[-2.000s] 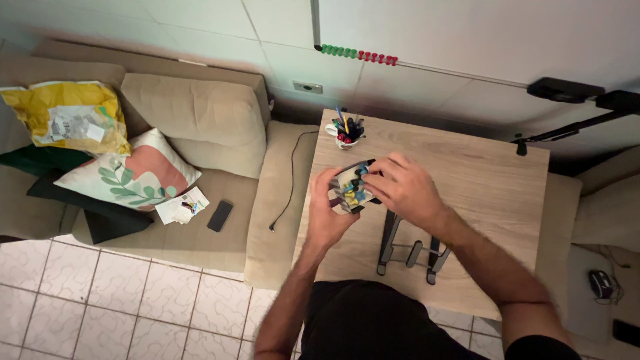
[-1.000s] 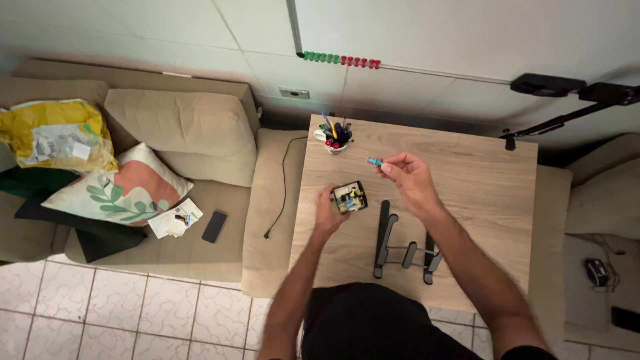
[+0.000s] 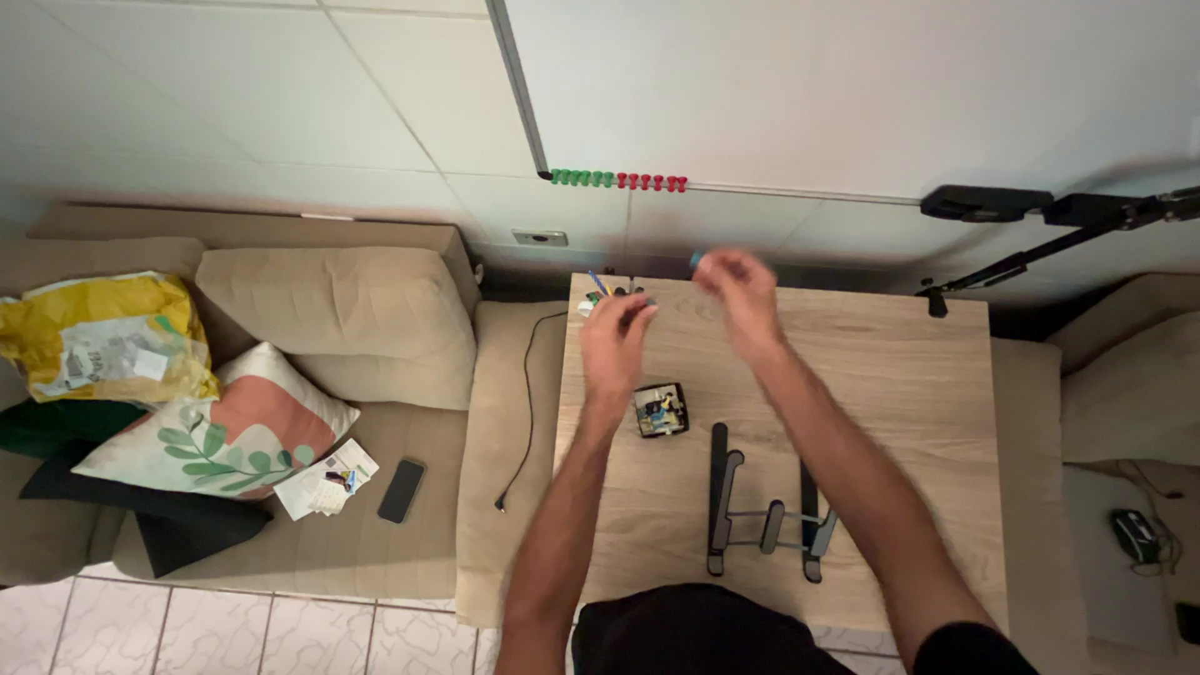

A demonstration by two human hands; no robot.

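My left hand (image 3: pixel 614 342) is raised over the far left of the wooden table (image 3: pixel 891 375), fingers pinched on a small dark piece (image 3: pixel 649 302). To its right, near the far edge, my right hand (image 3: pixel 741 286), slightly blurred, pinches a small blue piece (image 3: pixel 697 261) between thumb and fingertips. An open black box (image 3: pixel 661 410) of small mixed parts rests on the table below my left hand. Behind that hand stands a holder with pens (image 3: pixel 598 283), mostly hidden. A folding black and grey laptop stand (image 3: pixel 772 527) lies nearer my body, partly behind my right forearm.
A black jointed arm (image 3: pixel 1031 258) is clamped at the table's back right. A thin black cable (image 3: pixel 532 403) runs over the beige seat at left. On the sofa are a phone (image 3: pixel 402 490), papers (image 3: pixel 328 478), a cushion (image 3: pixel 234 431) and a yellow bag (image 3: pixel 112 337).
My left hand has let go of the box, which now rests on the table, and has moved away toward the pen holder. My right hand still holds the blue piece, now nearer the table's far edge.
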